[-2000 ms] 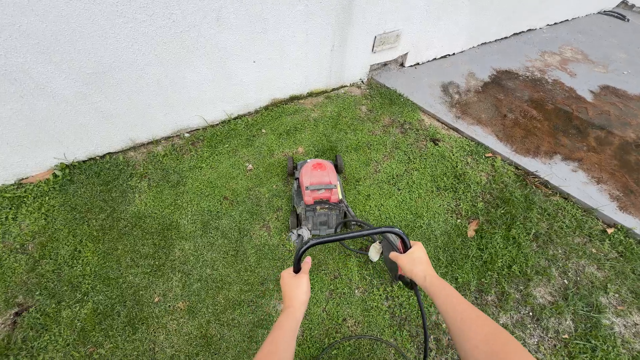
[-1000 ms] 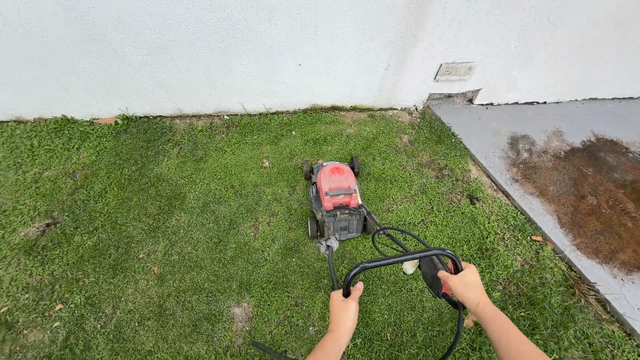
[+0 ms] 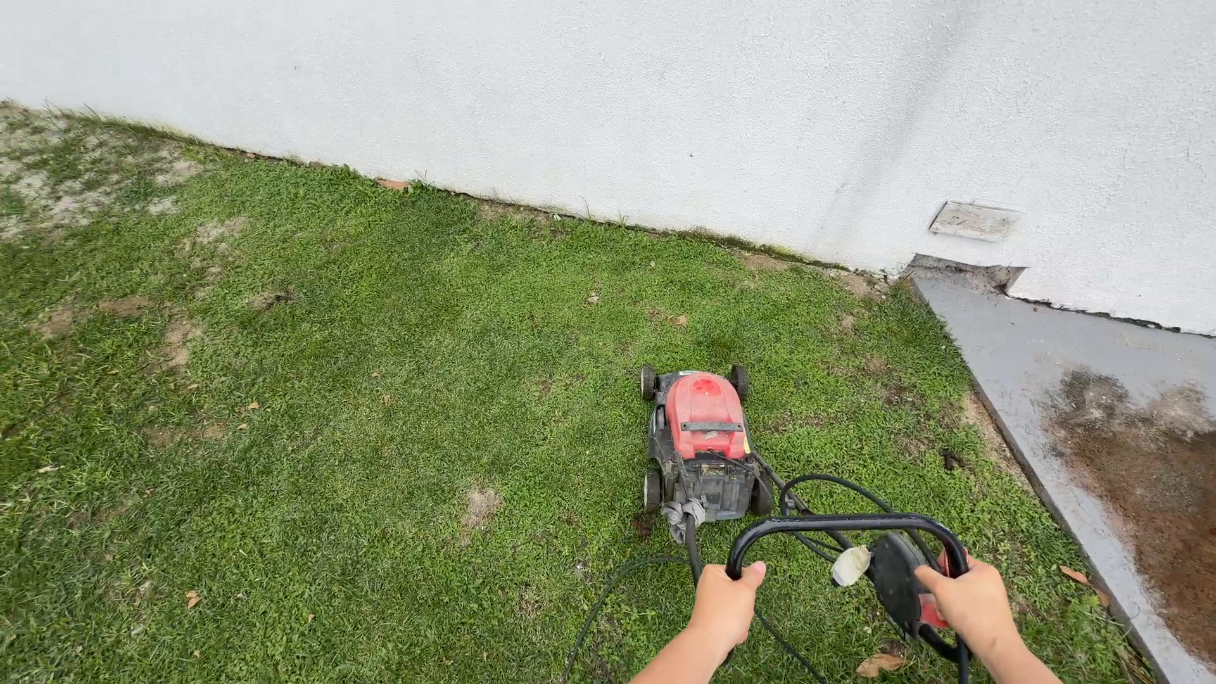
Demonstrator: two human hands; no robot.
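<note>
A red and black lawn mower [image 3: 705, 432] stands on the grass, its black tubular handle [image 3: 845, 522] reaching back toward me. My left hand [image 3: 724, 608] is closed around the handle's left side. On the right side, beside the black switch box [image 3: 898, 579] with its red part, my right hand [image 3: 969, 603] grips the handle. A pale object [image 3: 851, 565] hangs near the switch box. Grey cloth or similar material [image 3: 684, 516] is bunched at the mower's rear left. A black cable [image 3: 608, 598] loops over the grass and around the handle.
A white rough wall [image 3: 570, 104] runs along the far side, with a small vent plate [image 3: 975, 220] above a broken gap at its base. To the right lies a raised grey concrete slab [image 3: 1026, 380] with a brown stain. Grass [image 3: 380, 456] with bare patches spreads to the left.
The mower has gone from near the wall to farther back from it, with both hands staying on the handle. The view has turned left.
</note>
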